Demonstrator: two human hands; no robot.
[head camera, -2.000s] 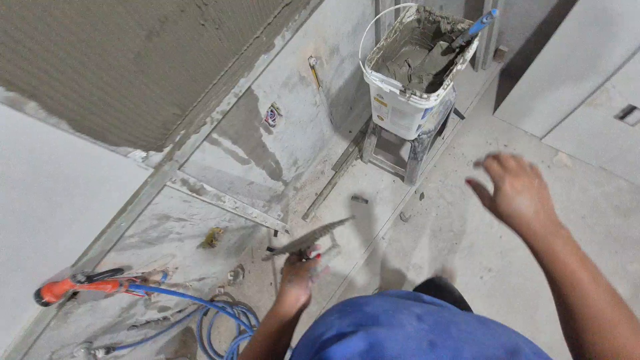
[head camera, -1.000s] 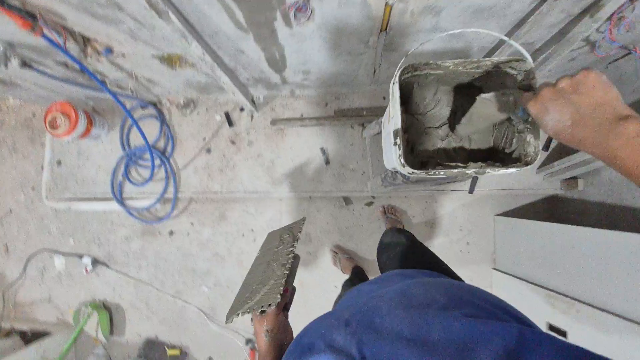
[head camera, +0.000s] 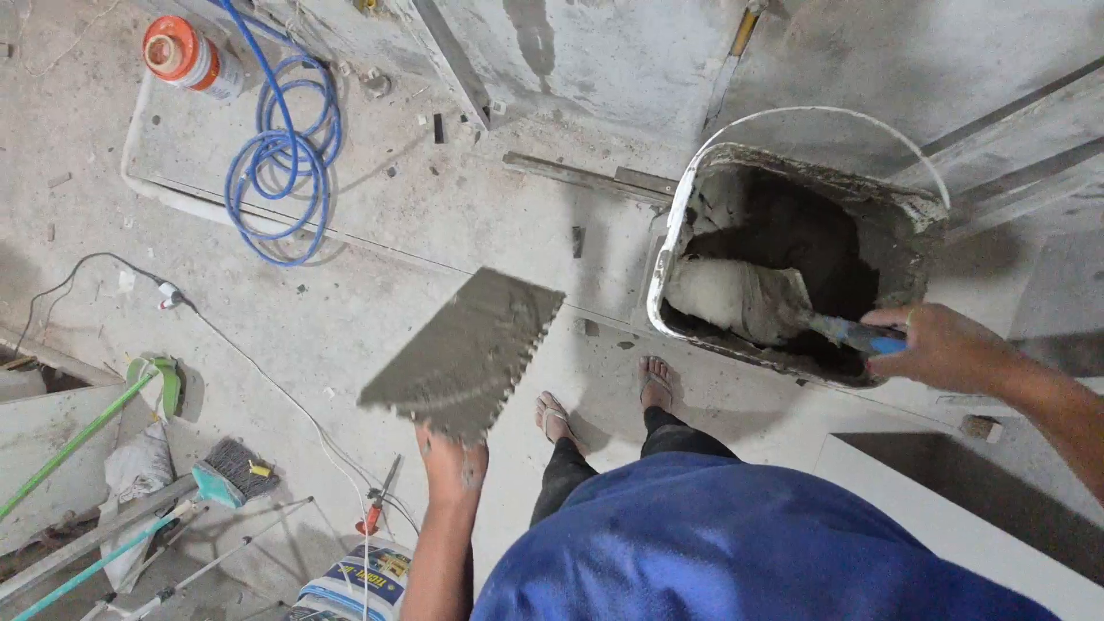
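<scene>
My left hand (head camera: 453, 466) is closed under a notched trowel (head camera: 470, 349), whose mortar-smeared metal plate faces up; its handle is hidden beneath the plate. Small lumps of mortar line the notched edge. To the right, my right hand (head camera: 936, 349) grips the blue handle of a second trowel (head camera: 772, 302). That blade is loaded with grey mortar and lies inside a white plastic bucket (head camera: 668, 259) with mortar-caked walls and a raised wire handle. Wet mortar (head camera: 798, 224) fills part of the bucket.
A coiled blue hose (head camera: 285, 172) and an orange-topped container (head camera: 185, 56) lie at the upper left. A white cable (head camera: 259, 371) crosses the floor. A broom (head camera: 233, 474), a green-handled tool (head camera: 86, 435) and another bucket (head camera: 354, 578) are lower left. A white panel (head camera: 914, 500) stands lower right.
My right hand, empty two seconds ago, now holds the trowel in the bucket. That blade carries a large load of mortar. The view has swung down towards the floor.
</scene>
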